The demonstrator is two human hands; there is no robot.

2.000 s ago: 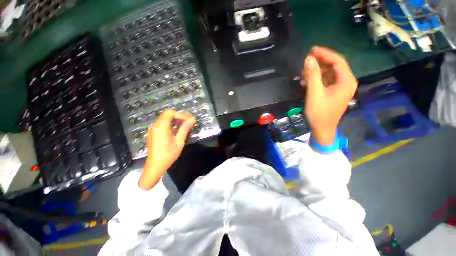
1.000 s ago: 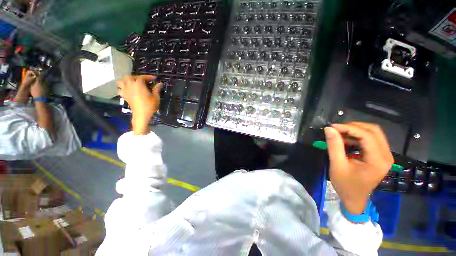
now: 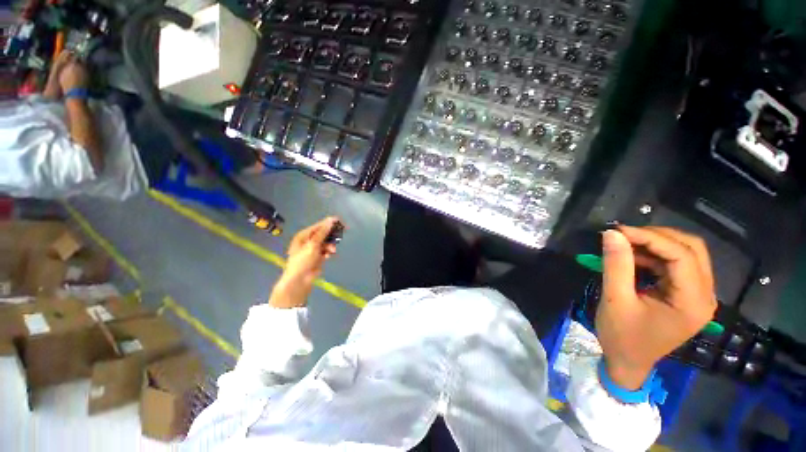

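Observation:
My left hand (image 3: 309,253) is in front of the bench edge, over the floor, and pinches a small dark module (image 3: 334,232) with shiny glints between thumb and fingers. My right hand (image 3: 655,296), with a blue wrist strap (image 3: 633,386), is at the bench edge over the front of the press fixture. Its thumb and forefinger tips meet; a tiny dark thing may be between them, too small to tell. The clear blister tray (image 3: 527,106) holds rows of small parts. The black blister tray (image 3: 350,104) has parts in its upper pockets; its lower pockets look empty.
The press fixture's silvery nest (image 3: 767,132) is at the right. A green button (image 3: 589,262) shows beside my right hand. A white box unit (image 3: 209,55) and a black hose (image 3: 188,150) are at the left. Another person (image 3: 66,146) sits far left, above cardboard boxes (image 3: 62,335).
My left hand has moved from beside the black tray down and right, off the bench, and now holds a dark module. The view has swung left. My right hand stays pinched near the fixture's front.

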